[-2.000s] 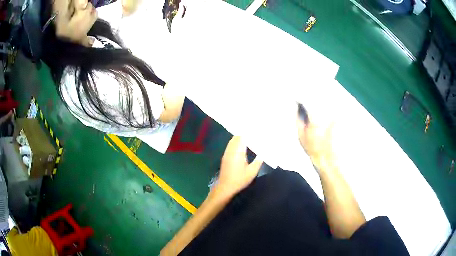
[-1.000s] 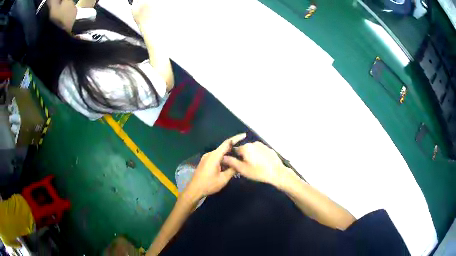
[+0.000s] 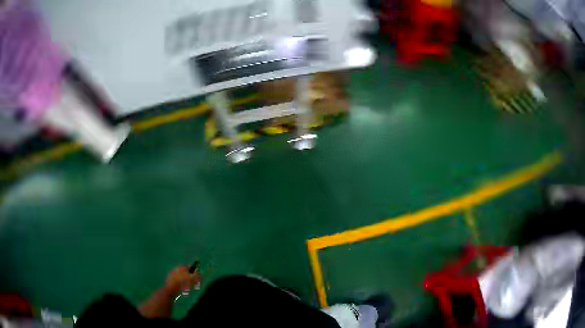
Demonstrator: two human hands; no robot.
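One bare hand shows low at the left, small and blurred, reaching out from a black sleeve over the green floor. By its side of the body it looks like my left hand (image 3: 183,282). It is closed around a small dark object (image 3: 194,266) whose tip sticks out above the fingers; its kind is too blurred to tell. My right hand is not in view. The white work surface and the phone frames are out of view.
A grey-white table or cart (image 3: 128,57) with metal feet stands across the floor. A cardboard box (image 3: 330,93) is behind it. Yellow lines (image 3: 385,225) mark the floor. A person in white (image 3: 545,275) and a red stool (image 3: 458,282) are at lower right; a person in pink is upper left.
The view has swung away from the work surface to the floor on my left. The hands, together over my lap a second ago, are apart; only one shows.
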